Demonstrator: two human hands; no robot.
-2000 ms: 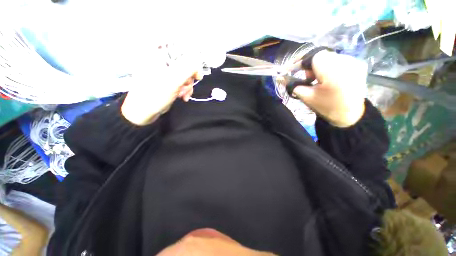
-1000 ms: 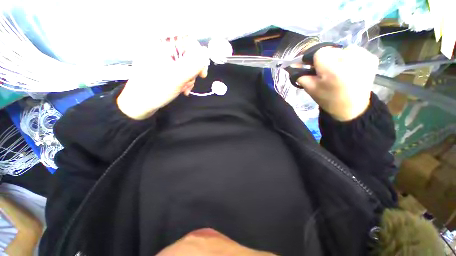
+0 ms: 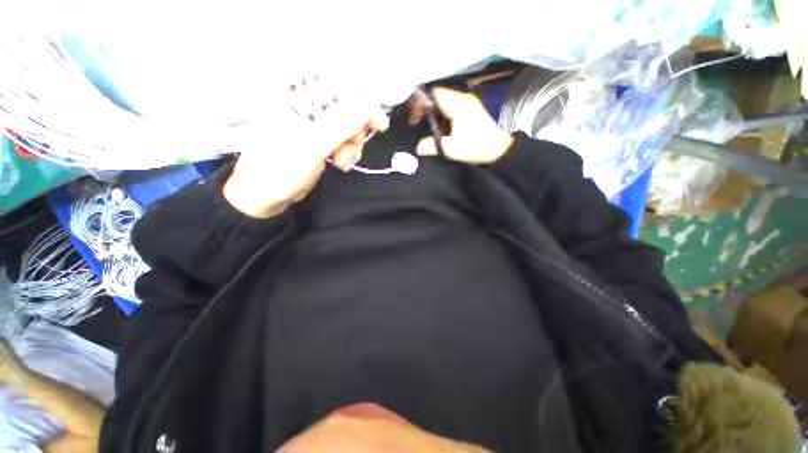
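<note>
My left hand [image 3: 297,159] is closed on thin white cable leads, overexposed at the bench edge. One lead runs right from its fingers to a round white pad [image 3: 405,163] in front of the black jacket. My right hand [image 3: 465,128] is close to the right of my left hand, with fingers around the black-handled scissors [image 3: 434,126]. Only a dark handle shows clearly; the blades are not clearly visible. A thick bundle of white cables [image 3: 133,150] runs left from my left hand.
Coiled white cables [image 3: 111,221] lie on a blue tray [image 3: 168,181] at left. Clear plastic film [image 3: 673,115] hangs at right beside grey bars [image 3: 749,164]. Cardboard boxes [image 3: 771,327] stand at lower right. Another person's arm [image 3: 62,403] shows at lower left.
My right hand has moved left with the scissors, close to my left hand, and the blades no longer point openly across the gap. The hanging pad has shifted slightly right.
</note>
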